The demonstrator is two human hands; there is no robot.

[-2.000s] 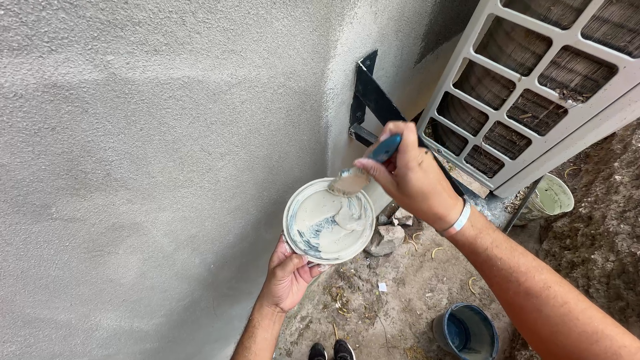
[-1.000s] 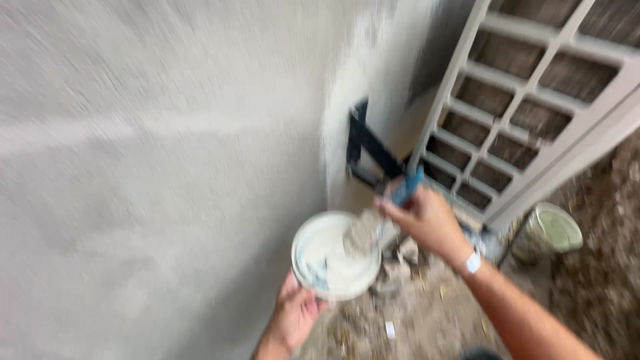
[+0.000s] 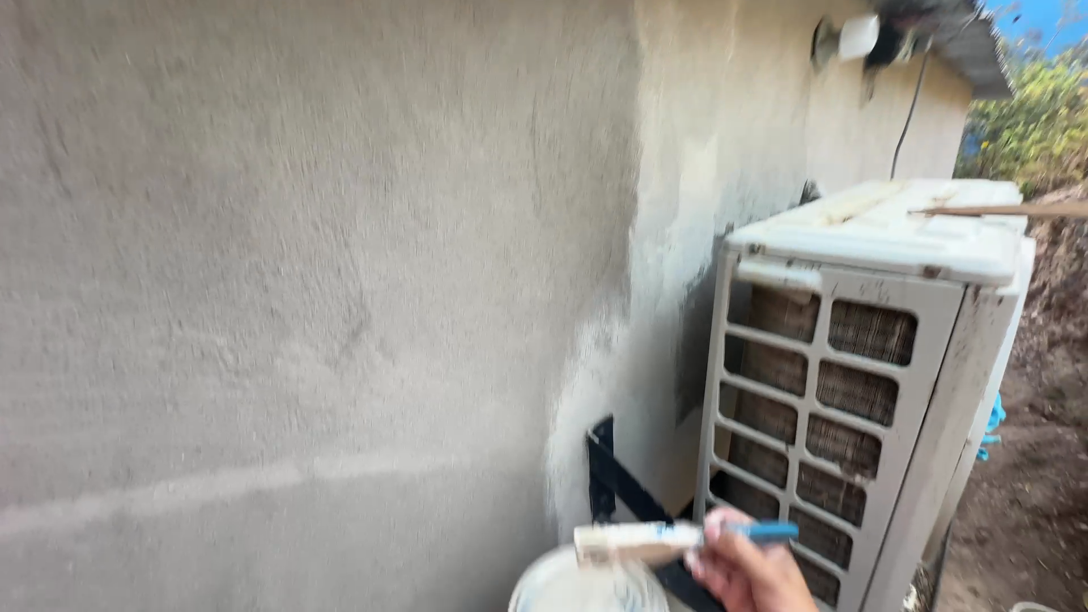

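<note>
My right hand (image 3: 748, 565) grips a paintbrush (image 3: 642, 542) with a blue handle at the bottom of the view. The brush lies roughly level, its whitish, paint-coated head pointing left, just above the rim of a round tub of white paint (image 3: 586, 586). The tub is cut off by the lower edge, and my left hand is out of view. Behind them rises a rough plastered wall (image 3: 340, 297), grey on the left, with whiter brushed patches near a black metal bracket (image 3: 625, 480).
An outdoor air-conditioner unit (image 3: 850, 382) with a grille stands close to the wall at right. A pointed wooden piece (image 3: 1003, 210) reaches over its top. A lamp fixture (image 3: 857, 36) and a hanging cable (image 3: 909, 119) are higher up. Bare soil (image 3: 1020, 518) lies beyond the unit.
The view has tilted up along the wall. The brush, earlier down in the tub, is now lifted above its rim, held level. My left hand has left the view.
</note>
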